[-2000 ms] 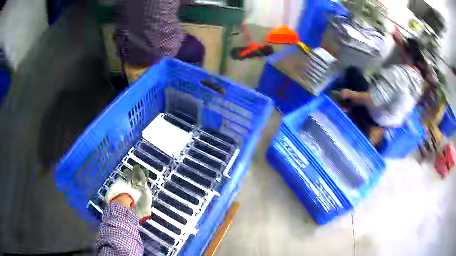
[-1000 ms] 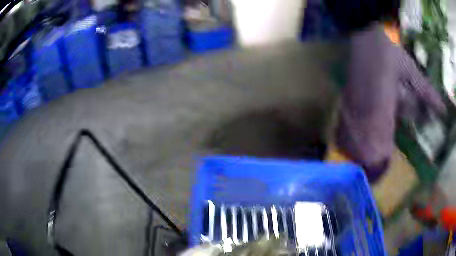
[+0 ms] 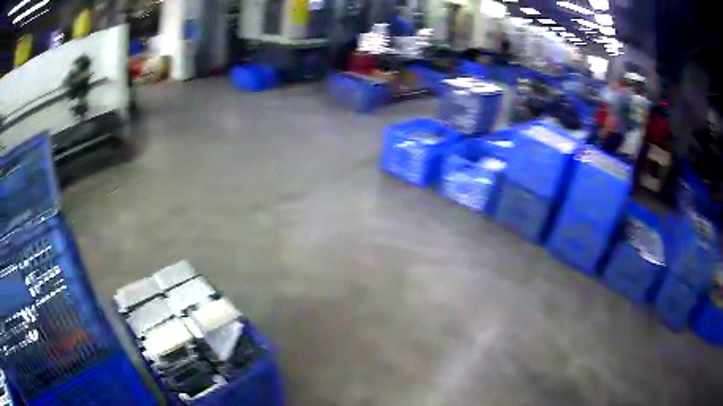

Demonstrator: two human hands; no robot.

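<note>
Neither of my hands is in the picture. Nearest in front of me, at the lower left, a blue crate (image 3: 258, 376) holds stacks of silver-grey flat cast parts (image 3: 190, 293). One part leans tilted at the right of the stacks. The crate's lower end is cut off by the picture's bottom edge. Beside it, at the left edge, stand tall stacked blue slotted crates (image 3: 47, 293), also partly cut off. The view is blurred.
Grey concrete floor (image 3: 317, 238) runs through the middle. A row of stacked blue crates (image 3: 591, 210) lines the right side. A white panel-like machine (image 3: 71, 79) stands at the upper left. People and more blue crates show blurred at the back right.
The view has swung away from the crate of rowed parts, the person in the checked top and the black handle. The gloved hand seen on the parts before is out of the picture.
</note>
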